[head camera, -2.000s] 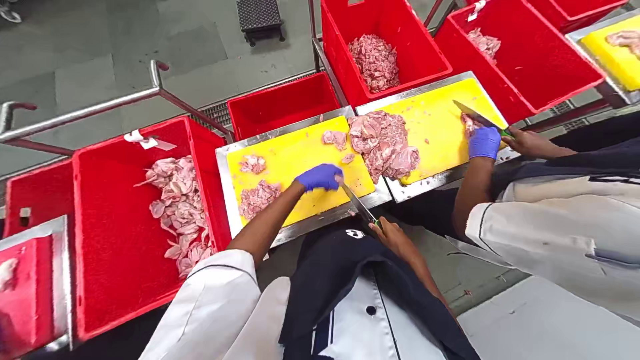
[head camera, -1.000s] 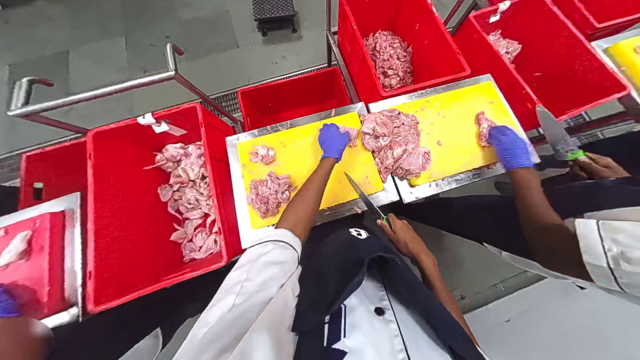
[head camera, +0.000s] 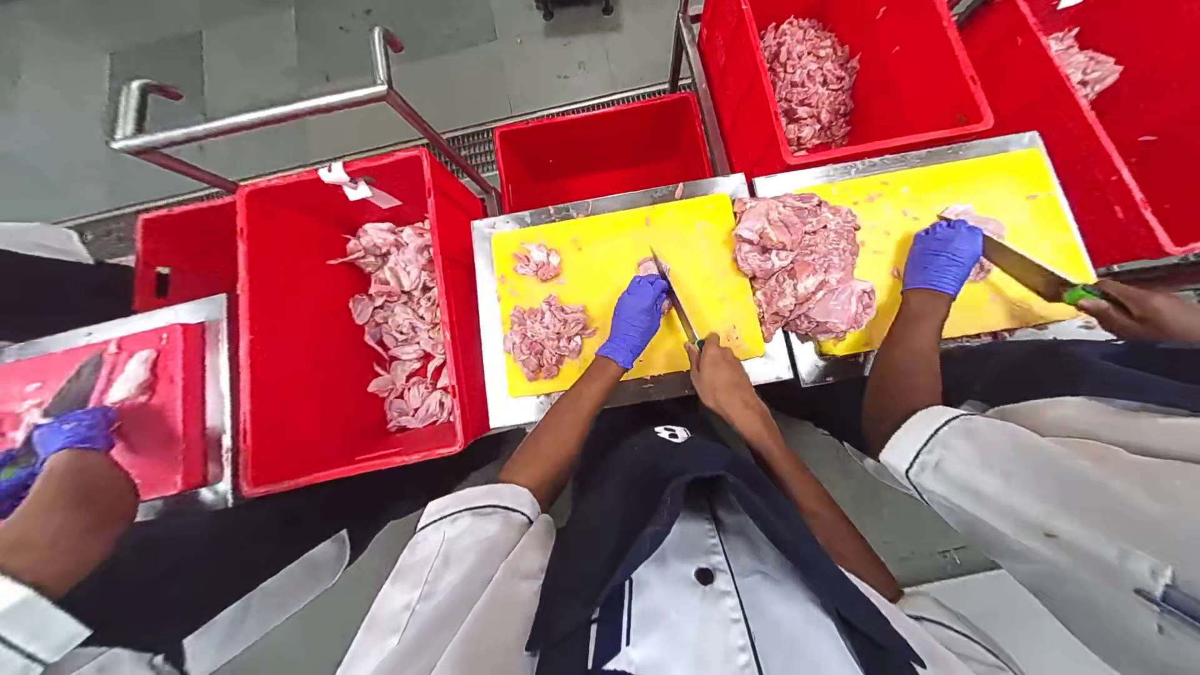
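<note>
My left hand (head camera: pixel 637 319), in a blue glove, presses a small piece of raw meat (head camera: pixel 649 266) on the yellow cutting board (head camera: pixel 619 234). My bare right hand (head camera: pixel 722 377) grips the handle of a knife (head camera: pixel 677 300); its blade lies against the piece beside my gloved fingers. On the board's left part are a small heap of meat pieces (head camera: pixel 537 262) and a larger heap of cut pieces (head camera: pixel 548 337). A big pile of raw meat (head camera: pixel 802 262) rests across the board's right edge, reaching onto the neighbouring board.
A co-worker's gloved hand (head camera: pixel 943 257) and knife (head camera: pixel 1027 270) are at the yellow board on the right. Another co-worker's gloved hand (head camera: pixel 73 433) works at a red board (head camera: pixel 178 412) on the left. Red crates (head camera: pixel 300 328) with meat stand left and upper right; a metal rail (head camera: pixel 262 114) runs behind.
My left hand has moved from the board's back edge down towards the knife. The knife blade has come to the piece under that hand. The right co-worker's knife has come to the meat there.
</note>
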